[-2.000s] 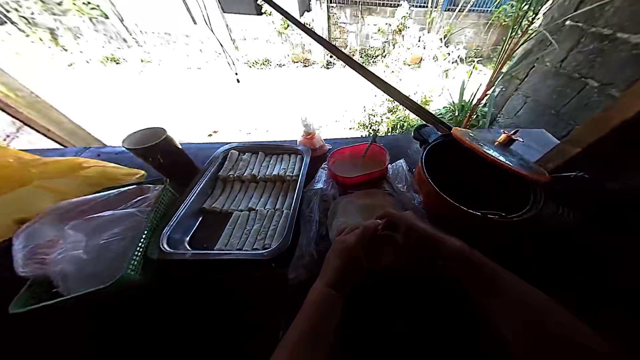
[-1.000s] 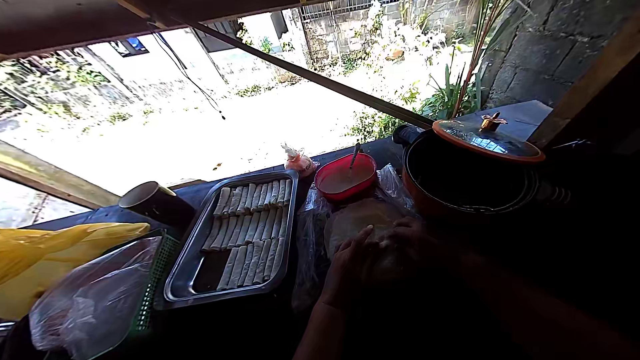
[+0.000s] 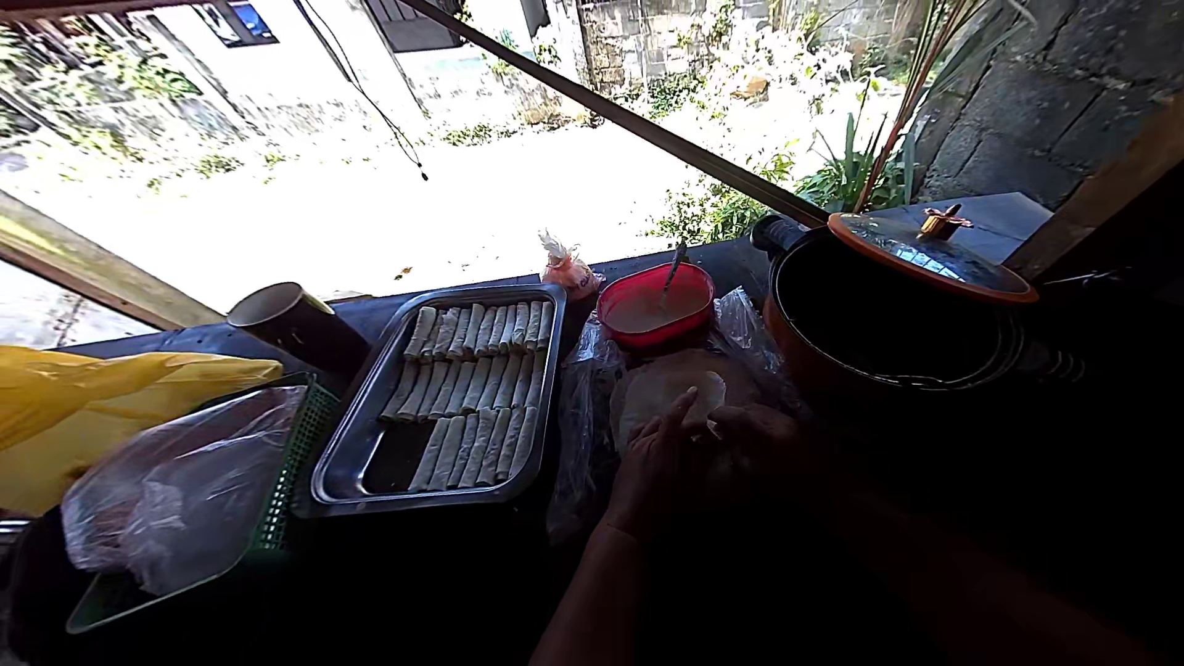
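Observation:
Thin round wrappers (image 3: 661,393) lie on clear plastic in front of a red plastic bowl (image 3: 657,310) that holds a pale mixture and a spoon. My left hand (image 3: 659,462) is over the near left part of the wrappers, its fingers extended. My right hand (image 3: 754,435) is at their right side, dark in shadow, its fingertips near a pale wrapper edge. Whether either hand grips the wrapper cannot be made out. To the left, a metal tray (image 3: 430,504) holds three rows of thin uncooked rolls (image 3: 472,384), the nearest row shorter.
A deep pot (image 3: 786,324) with a glass lid (image 3: 925,254) resting across its rim stands at the right. A knotted plastic bag (image 3: 566,268) and a dark cylindrical container (image 3: 301,324) stand behind the tray. Further left are a green basket (image 3: 287,462) with a plastic bag and a yellow bag (image 3: 102,407).
My hands were close together over the wrappers two seconds ago; now they are a little apart, and the left fingers are more extended. The view has shifted.

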